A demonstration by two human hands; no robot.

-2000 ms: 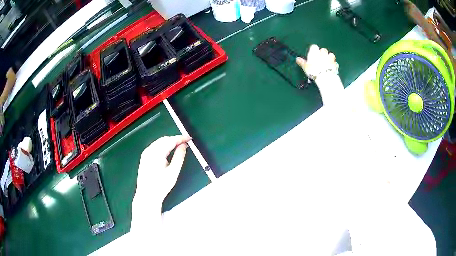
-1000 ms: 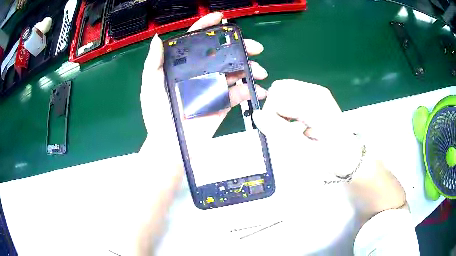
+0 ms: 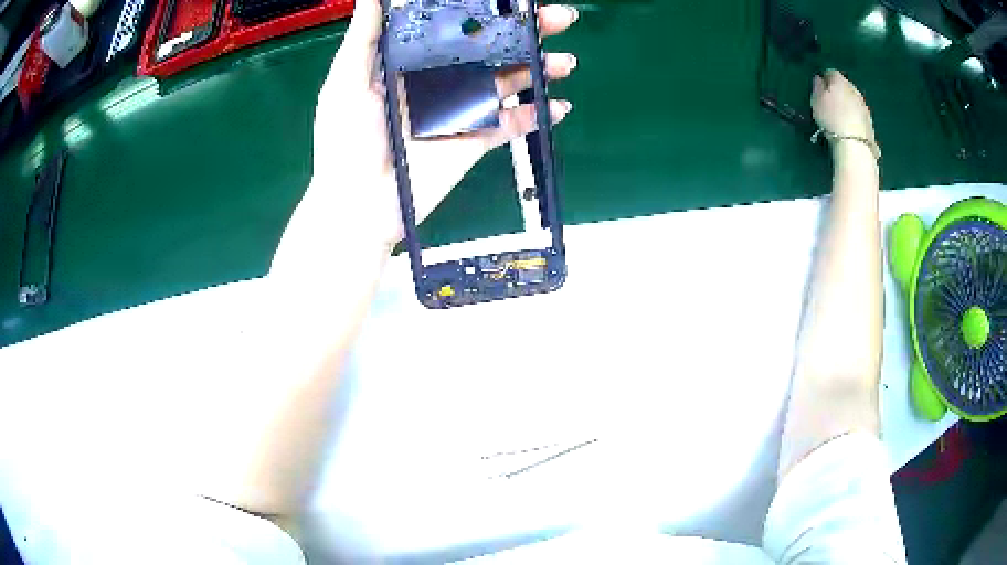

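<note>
My left hand holds a black phone middle frame upright at the top centre, its top end cut off by the picture's edge. Fingers show behind its right edge and through its opening. A shiny square patch sits beside the opening. My right hand is stretched out at the upper right, at the lower end of another dark frame on the green bench. Its fingertips are small, so whether they grip that frame is unclear. Thin tweezers lie on the white mat.
A red tray and a black tray with a white and red item are at the upper left. Another frame lies on the green bench at left. A lime-green fan stands at right. Dark parts lie at the far right.
My right hand has left the held frame's right edge and moved to the frame at upper right. The held frame sits higher in the picture. Earlier, my left hand was empty.
</note>
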